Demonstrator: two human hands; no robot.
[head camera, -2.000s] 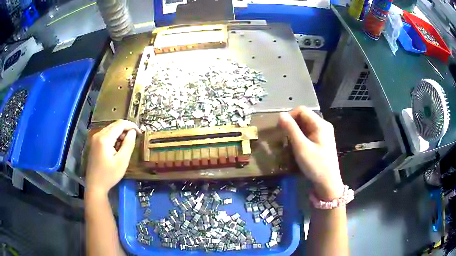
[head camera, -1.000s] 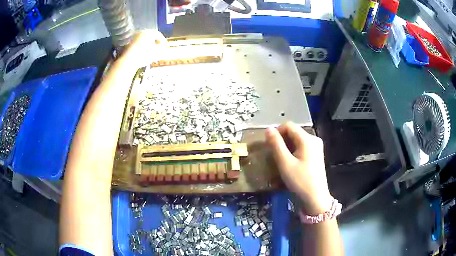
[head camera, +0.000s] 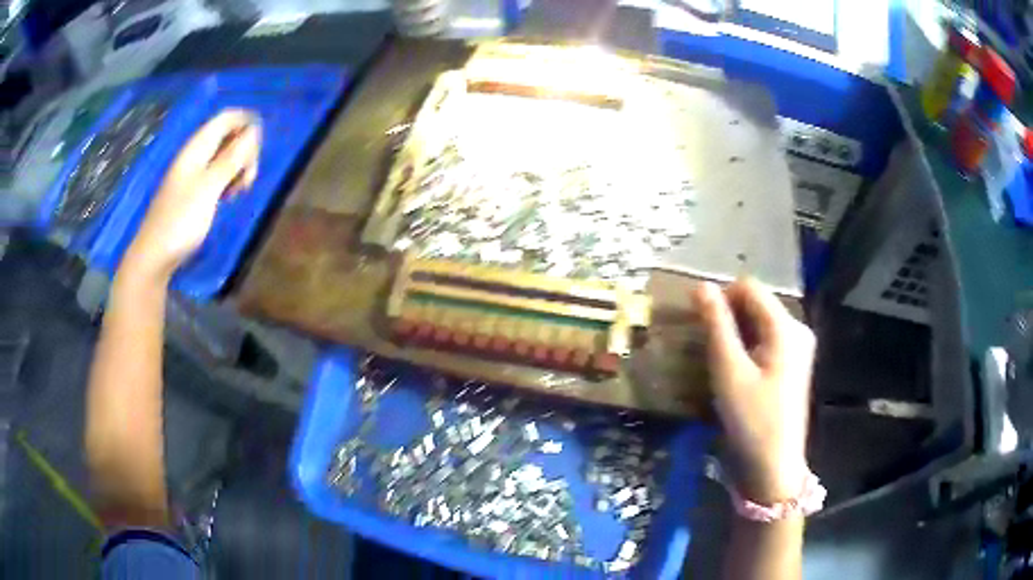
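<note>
The near fixture (head camera: 510, 317), a brass-coloured block with a row of slots and dark red blocks in front, lies at the plate's front edge. A slotted bar lies over its back part, with a green strip beside it. A heap of small silvery connectors (head camera: 544, 215) lies behind it. My left hand (head camera: 210, 181) is over the left blue tray, fingers curled and blurred; whether it holds anything cannot be told. My right hand (head camera: 759, 363) is right of the fixture, thumb and fingers slightly apart, nothing visible between them.
The far fixture (head camera: 544, 96) is under a bright glare at the back. A brass-coloured side rail (head camera: 397, 187) runs left of the heap. The front blue tray (head camera: 312, 453) holds scattered connectors. The left tray (head camera: 289, 147) adjoins one with a dark heap. Spray cans (head camera: 983, 108) stand far right.
My left hand has moved from near the far fixture to over the left tray. My right hand keeps its pose right of the near fixture. The view has turned left and is blurred.
</note>
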